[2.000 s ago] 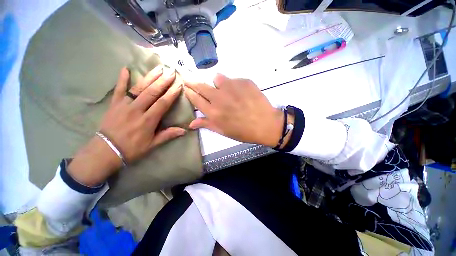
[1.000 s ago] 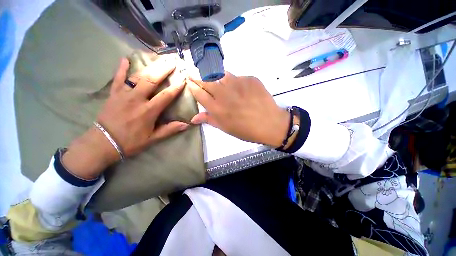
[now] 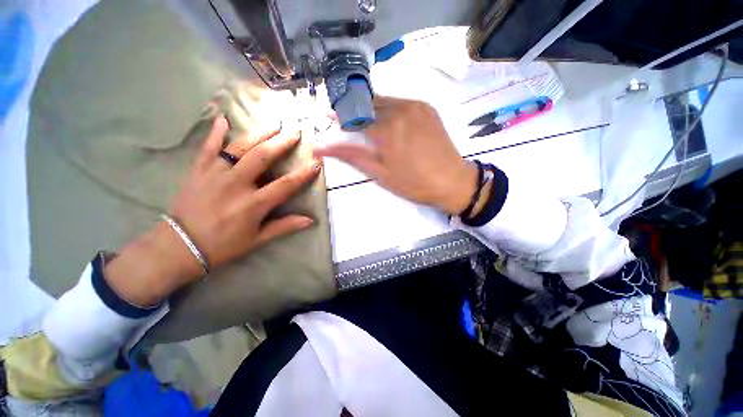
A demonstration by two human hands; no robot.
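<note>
The khaki fabric panel (image 3: 106, 155) lies over the left of the bed and hangs past the table's front edge. My left hand (image 3: 236, 195) lies flat on it with fingers spread, tips near the presser foot (image 3: 308, 81). The foot and needle area is washed out by bright light. My right hand (image 3: 403, 151) is right of the panel's edge, over the white bed, beside the blue-grey cylinder (image 3: 352, 94). Its fingertips are partly hidden or lost in glare; I cannot tell whether they touch the cloth.
Thread snips (image 3: 512, 116) with blue and pink handles lie right on the table. A measuring scale (image 3: 407, 263) runs along the front edge. A dark phone-like rectangle (image 3: 554, 28) is strapped at the top. A thin cable (image 3: 692, 122) and white plastic (image 3: 635, 155) are at right.
My right hand has lifted its fingers from the panel's edge and moved up and right, beside the cylinder. My left hand stays on the cloth, slightly lower and further right. The view has shifted slightly.
</note>
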